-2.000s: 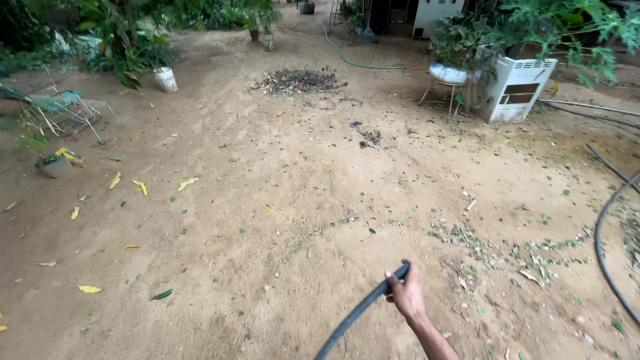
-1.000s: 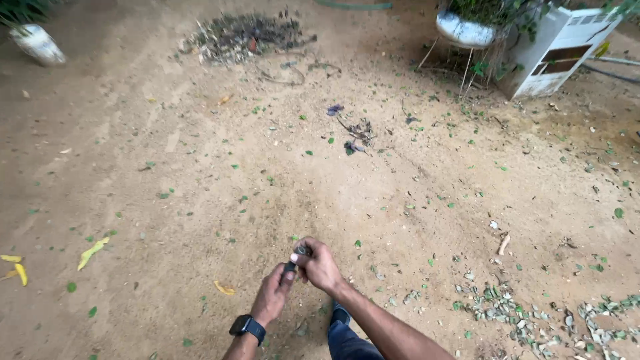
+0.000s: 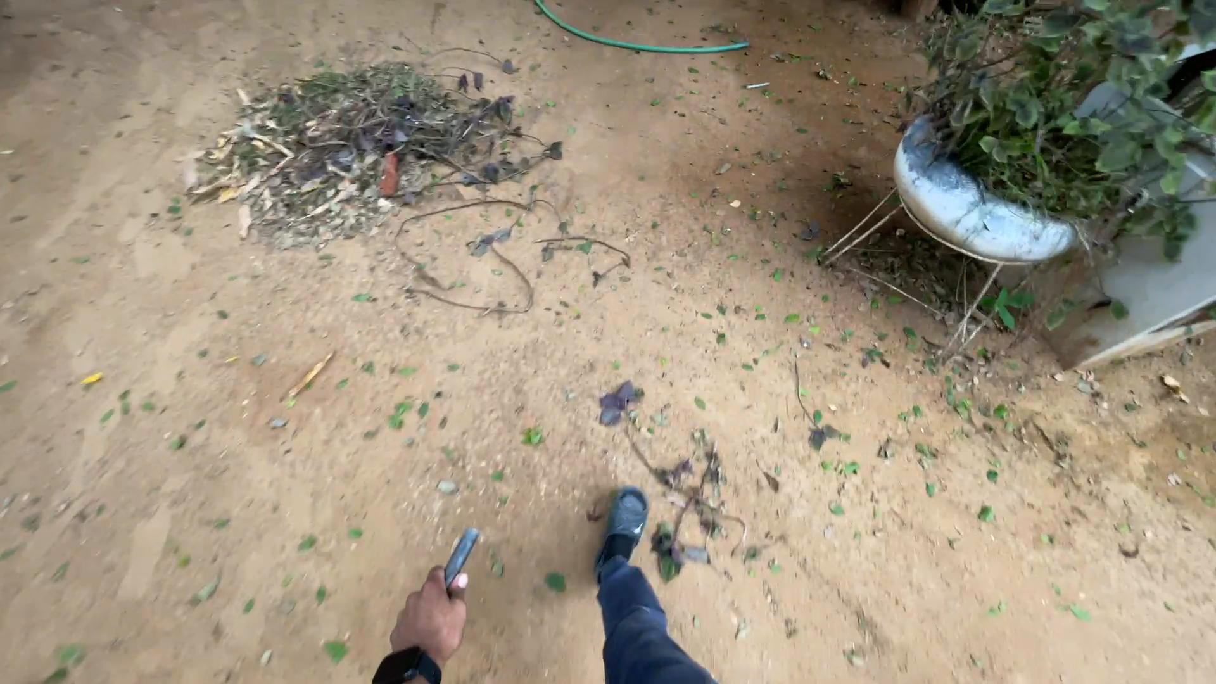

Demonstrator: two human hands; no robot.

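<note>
My left hand (image 3: 430,616), with a dark smartwatch (image 3: 407,665) on its wrist, is closed around a short visible end of a dark tube, likely a hose (image 3: 462,557). The tube's tip points up and away from me; the rest of it is hidden by the hand. My right hand is out of the frame. Right of the left hand, my foot in a dark shoe (image 3: 625,518) stands on the sandy ground, close to a broken twig with purple leaves (image 3: 703,503).
A heap of dry leaves and twigs (image 3: 332,152) lies at the upper left, with loose vines (image 3: 513,275) beside it. A green hose (image 3: 636,46) lies at the top. A white basin planter (image 3: 988,214) on a wire stand and a pale cabinet-like object (image 3: 1140,294) are at the right.
A second ago both hands were together at the tube's end; now only the left holds it, and the right has left the view. The view has moved forward, nearer the leaf heap.
</note>
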